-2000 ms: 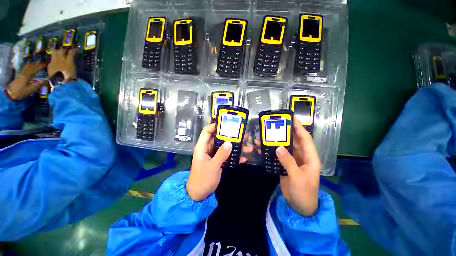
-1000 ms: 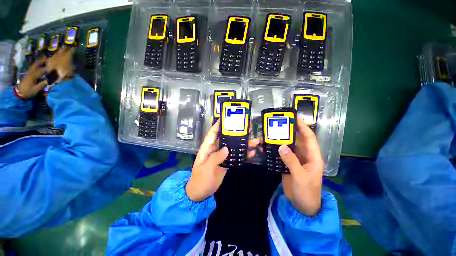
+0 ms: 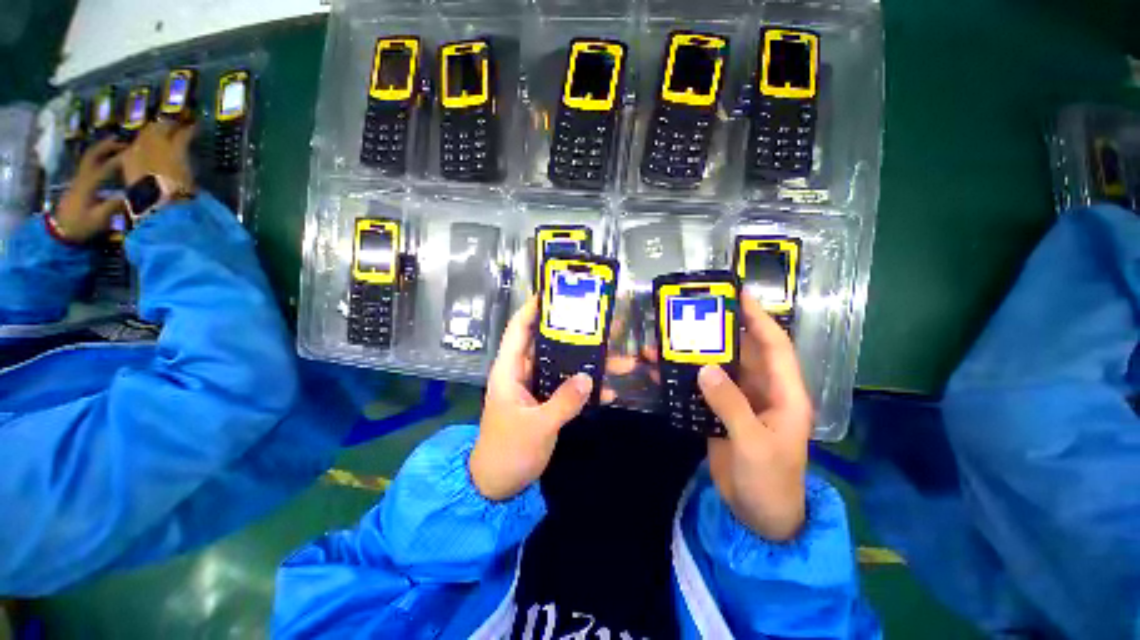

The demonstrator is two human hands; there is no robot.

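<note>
My left hand [image 3: 519,431] holds a black keypad phone [image 3: 575,304] with a yellow bezel and a lit white and blue screen, thumb on its keypad. My right hand [image 3: 765,431] holds a similar phone [image 3: 698,328], also lit, thumb on its upper keys. Both are upright, side by side, over the front edge of the clear blister tray [image 3: 328,350]. The tray's back row holds several dark-screened phones [image 3: 589,113]. The front row has a phone at the left [image 3: 374,281], one partly hidden behind the left-hand phone, and one at the right [image 3: 766,273].
The tray lies on a green bench [image 3: 938,188]. At left, a neighbour's hands [image 3: 156,169] work over another tray of phones. A blue sleeve [image 3: 1050,400] and part of a tray [image 3: 1078,131] are at right. Green floor with a yellow line shows below.
The left-hand phone rose, then came back down and left, with my left thumb now lower on its keys. The right-hand phone has shifted slightly right. The neighbour's hands moved over their tray.
</note>
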